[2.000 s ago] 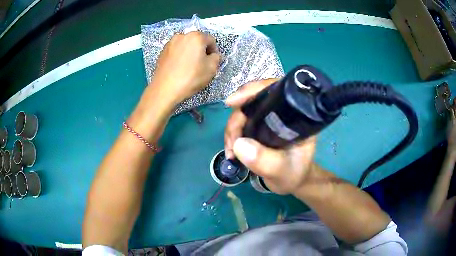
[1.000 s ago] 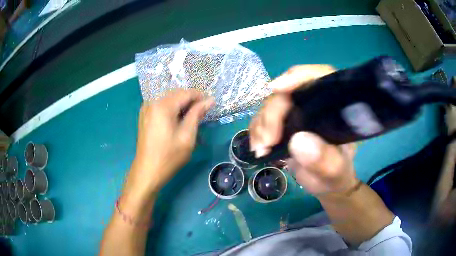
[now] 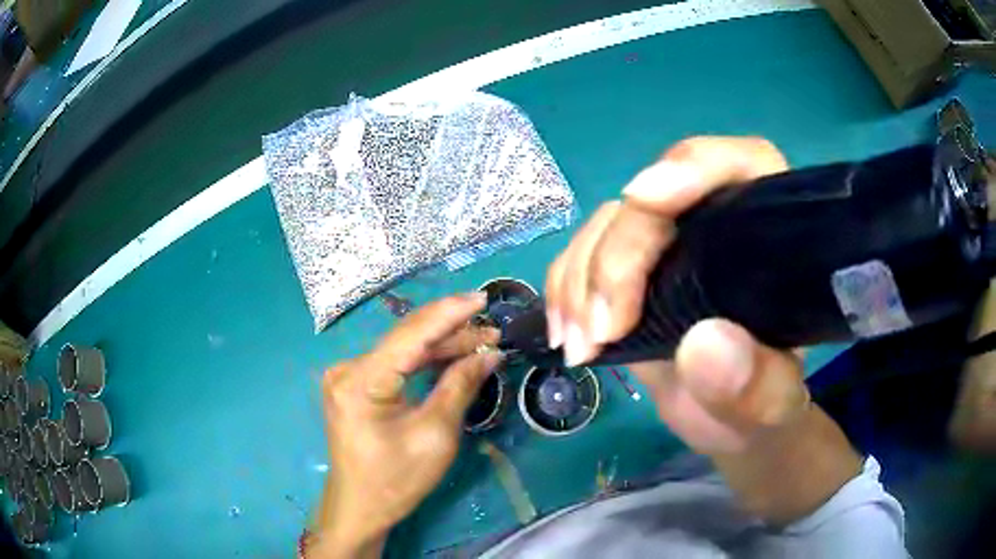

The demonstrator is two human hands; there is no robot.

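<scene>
My right hand [image 3: 666, 284] grips the black electric screwdriver [image 3: 808, 251], held nearly level with its tip pointing left. My left hand [image 3: 410, 409] has its thumb and fingertips together at the screwdriver's tip; a tiny pale piece, perhaps a screw, shows between them. Below are three round housings with dark fan units: one behind the tip [image 3: 509, 295], one at front right [image 3: 559, 399], and one at front left [image 3: 486, 404], partly hidden by my left hand. The clear bag of screws [image 3: 421, 191] lies flat beyond them.
Groups of empty-looking housings [image 3: 82, 420] stand at the left. A cardboard box [image 3: 890, 49] is at the far right. A white line [image 3: 218, 202] borders a darker green strip. A yellowish tape strip [image 3: 509, 480] lies near me. Part of another person's arm shows at the right edge.
My left hand has moved from the bag to the screwdriver's tip. The screwdriver has tilted from steep to nearly level. The front housings, hidden or partly hidden earlier, show beneath the hands.
</scene>
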